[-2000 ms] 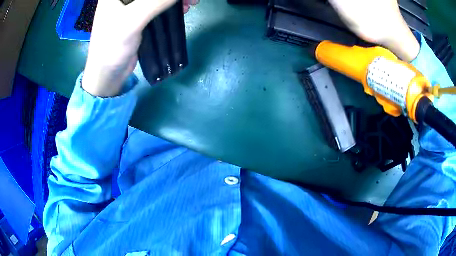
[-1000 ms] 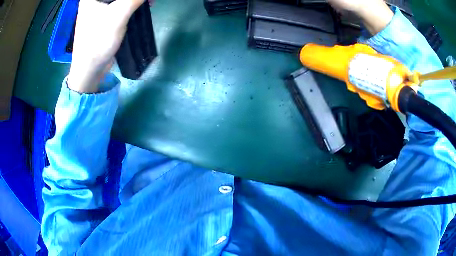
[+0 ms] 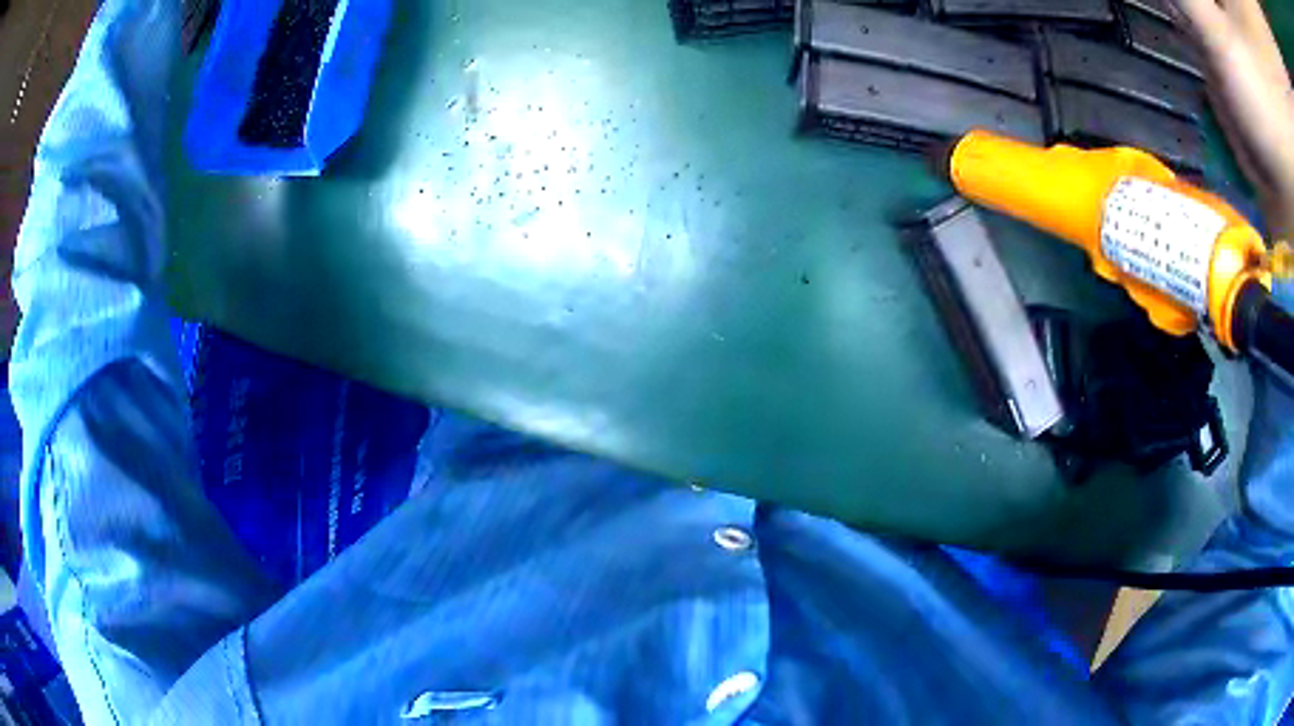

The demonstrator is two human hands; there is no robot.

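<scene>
My left hand is out of the picture; only the left sleeve shows at the left edge. My right hand (image 3: 1246, 88) is cut off by the upper right edge; its fingers are not clear, and I cannot tell if it holds anything. The electric screwdriver (image 3: 1100, 213) lies at the right, orange with a pale label, its black nose pointing left. A single housing (image 3: 991, 321) lies slanted on the green mat (image 3: 681, 341) below the screwdriver. Stacked housings (image 3: 922, 85) lie in rows at the upper right.
A pile of small black end caps (image 3: 1142, 397) lies right of the single housing. A blue screw tray (image 3: 291, 85) with dark contents stands at the upper left. Dark specks are scattered on the mat. A printed blue crate (image 3: 291, 454) is below the bench edge. A black cord (image 3: 1164, 579) runs lower right.
The left hand and the dark housing it held have gone out of the picture. The view has shifted, showing more of the screw tray. The right hand is now nearer the right edge.
</scene>
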